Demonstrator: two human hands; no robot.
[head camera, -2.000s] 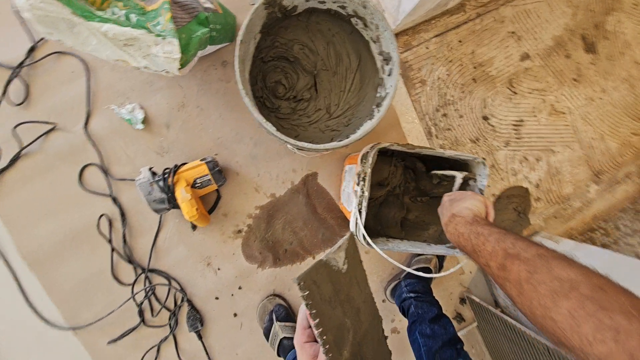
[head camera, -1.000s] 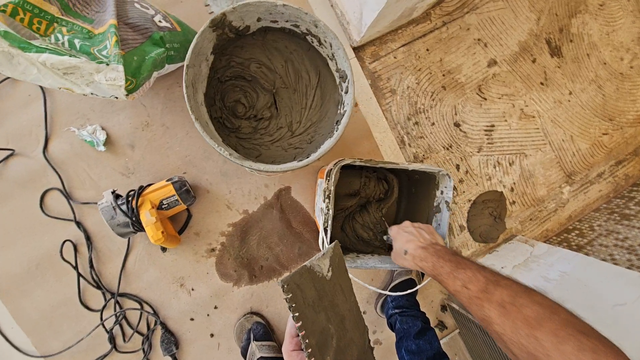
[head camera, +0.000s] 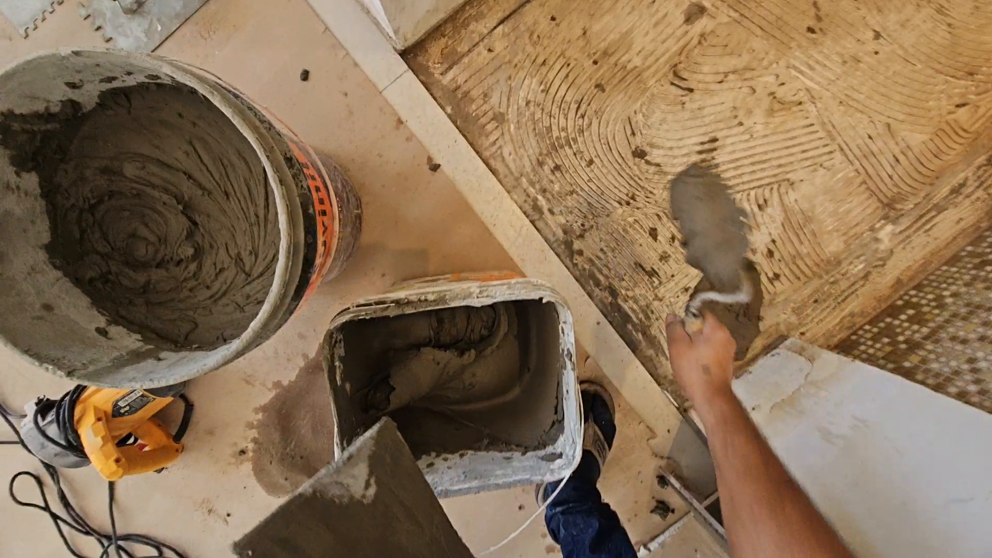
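Observation:
My right hand (head camera: 701, 353) grips the handle of a masonry trowel (head camera: 717, 244), whose mortar-covered blade is over the ridged floor at the right. Wet grey mortar (head camera: 740, 310) lies under and beside the trowel. A rectangular bucket (head camera: 573, 418) with grey mortar inside stands at the centre. In front of its near left corner, a mortar-coated notched trowel (head camera: 360, 504) reaches up from the bottom edge; the hand at it is out of view. The large round bucket (head camera: 283, 232) at the left holds more mortar with a swirled surface.
A yellow power tool (head camera: 128, 430) and its black cord (head camera: 66, 511) lie at the lower left. A pale strip (head camera: 496, 194) borders the ridged floor (head camera: 604, 116). A white slab (head camera: 876, 442) and mosaic tiles (head camera: 938, 325) are at the right. My shoe (head camera: 597, 418) is beside the rectangular bucket.
My right hand has moved out of the rectangular bucket to the ridged floor with the trowel. The left hand has dropped out of view. The view has shifted right.

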